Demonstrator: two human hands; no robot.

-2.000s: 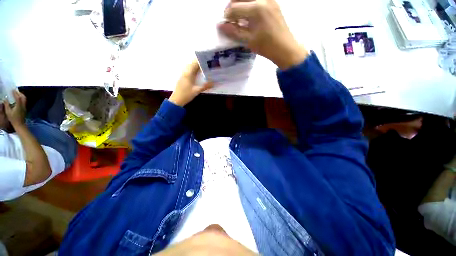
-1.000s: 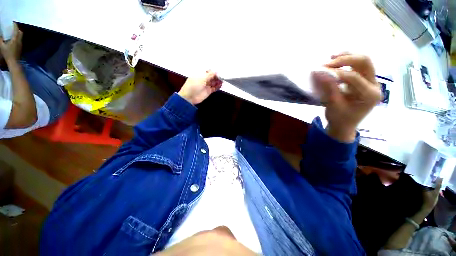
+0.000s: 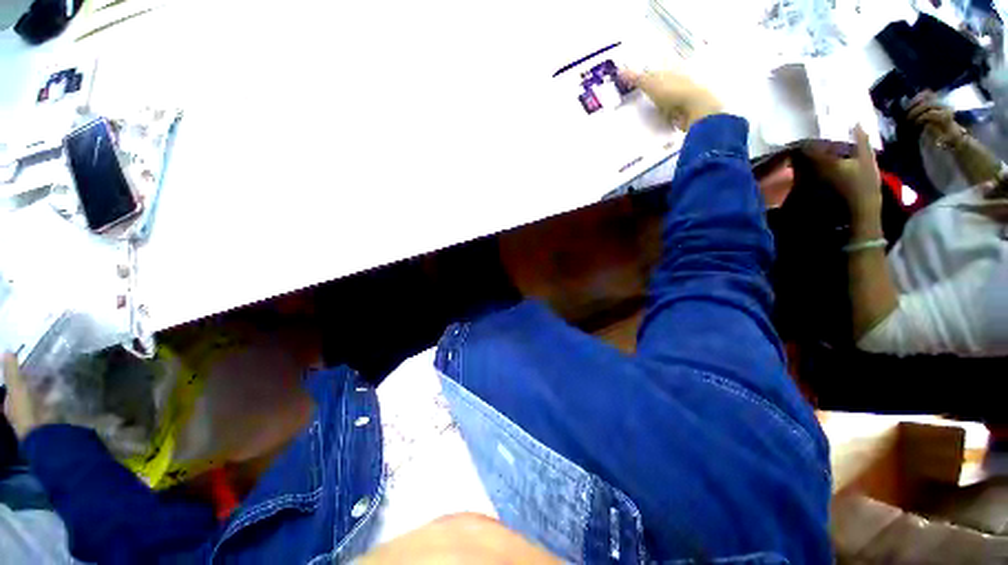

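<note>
A white retail box (image 3: pixel 602 91) with a dark purple-and-black picture lies on the white table. Its outline is partly lost in the glare. My right hand (image 3: pixel 676 97) reaches over it from the right, fingertips at the picture's right side; whether they grip it cannot be told. My left hand (image 3: pixel 17 397) is small, blurred and partly cut off at the left edge, beside crumpled clear plastic (image 3: pixel 72 353). Its fingers are not clear.
A smartphone (image 3: pixel 102 177) lies on a patterned pouch at left, its strap (image 3: pixel 135 298) over the table edge. Another printed box (image 3: pixel 58 86) is behind it. A yellow and clear bag (image 3: pixel 166 414) hangs below. At right, another person's hands (image 3: pixel 934 116) are near black items (image 3: pixel 928 55).
The view has swung right. My right hand has moved from the lifted box to the box on the table. My left hand has gone far left and down; the lifted box is no longer seen.
</note>
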